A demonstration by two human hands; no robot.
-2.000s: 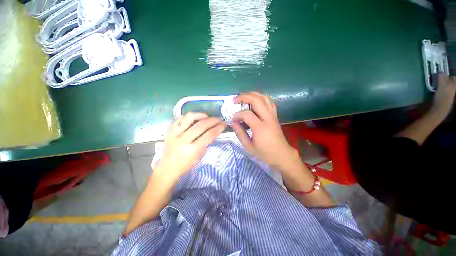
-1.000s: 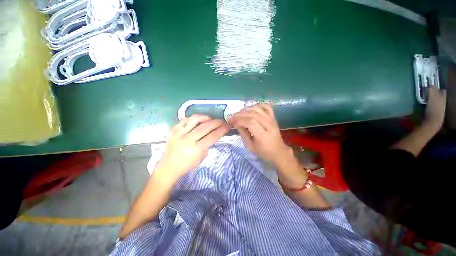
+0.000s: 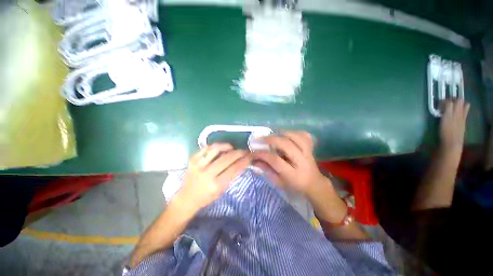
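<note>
A white plastic frame [image 3: 230, 128] is held flat at the near edge of the green table, its rounded end to the left. My left hand [image 3: 212, 171] grips its near side from below left. My right hand [image 3: 292, 160] holds its right end, fingers over the round disc [image 3: 259, 142]. My fingertips almost meet; whether a strip is between them cannot be told. The near side of the frame is hidden by my fingers. A pile of thin white strips [image 3: 273, 54] lies ahead of my hands.
Stacked white frames [image 3: 116, 83] lie at left beside a clear bag with yellow contents [image 3: 38, 108]. At right, another person's hand [image 3: 454, 121] touches a group of white frames [image 3: 435, 81]. Red stools [image 3: 357, 186] stand below the table edge. A pale strip [image 3: 378, 15] crosses the far side.
The view has shifted, so the table things sit lower in the picture. Both my hands stay on the frame, with small finger movements. The other person's hand remains at the frame group at right.
</note>
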